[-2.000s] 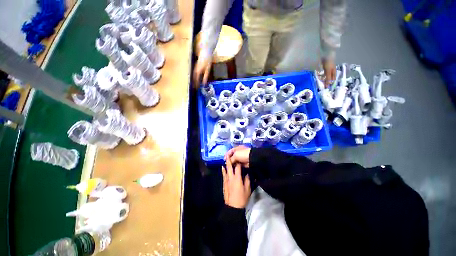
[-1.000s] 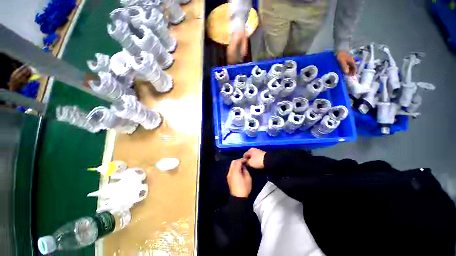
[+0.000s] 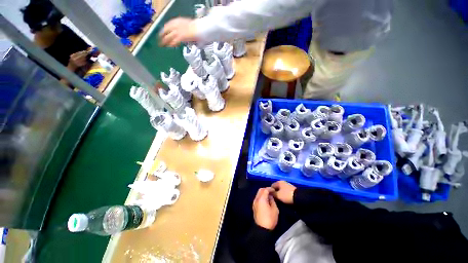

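Note:
My left hand (image 3: 266, 208) and my right hand (image 3: 284, 191) are together above my lap, at the near edge of the blue crate (image 3: 323, 189). Their fingers are curled and the fingertips meet. Whether anything small is between them cannot be told. The crate holds several upright pale grey ribbed shells (image 3: 313, 165) with open tops, standing on a white liner. Neither hand touches the shells.
More grey shells (image 3: 213, 95) stand on the tan bench (image 3: 205, 215) and beside the green belt (image 3: 120, 133). White glue bottles (image 3: 156, 190), a small white piece (image 3: 205, 175) and a water bottle (image 3: 110, 220) lie left. Limb-like parts (image 3: 430, 177), a stool (image 3: 286, 63) and people are around.
The view has swung, so the crate and bench sit further right in the picture. The other person's arm has moved from beside the stool to over the belt. My hands stay together.

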